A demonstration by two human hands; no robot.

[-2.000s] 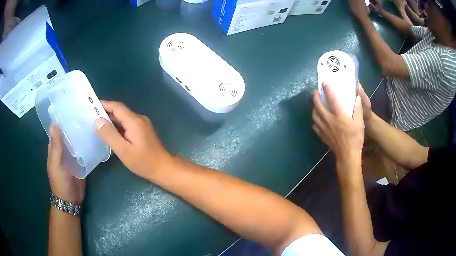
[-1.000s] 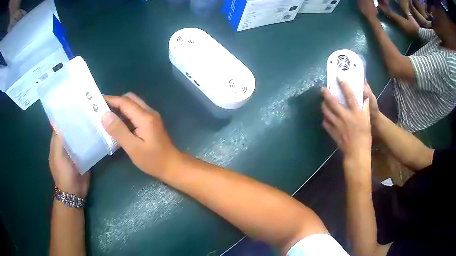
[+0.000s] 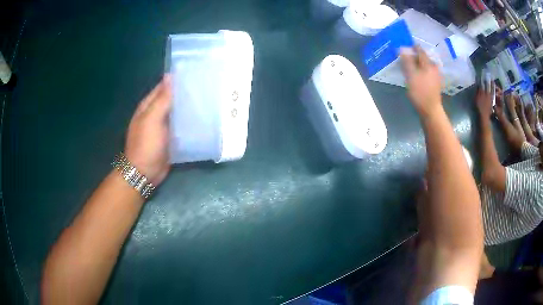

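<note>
My left hand, with a metal watch band at the wrist, holds a white unit by its frosted translucent tub. The unit lies on its side, with its white top facing right and two small round marks on the side. A second complete unit stands on the table to the right, white oval top up. My right hand is slightly blurred at the upper right, its fingers closed at the edge of the blue panel of a retail carton.
More white units stand at the top, left of and behind the carton. Several other people's hands are at the right rim, beside a striped shirt. Other cartons and items lie at the upper right. The green table has a curved front edge.
The view has swung right. My right hand has let go of the held unit and moved to the carton. The held unit is turned, its white top now to the right.
</note>
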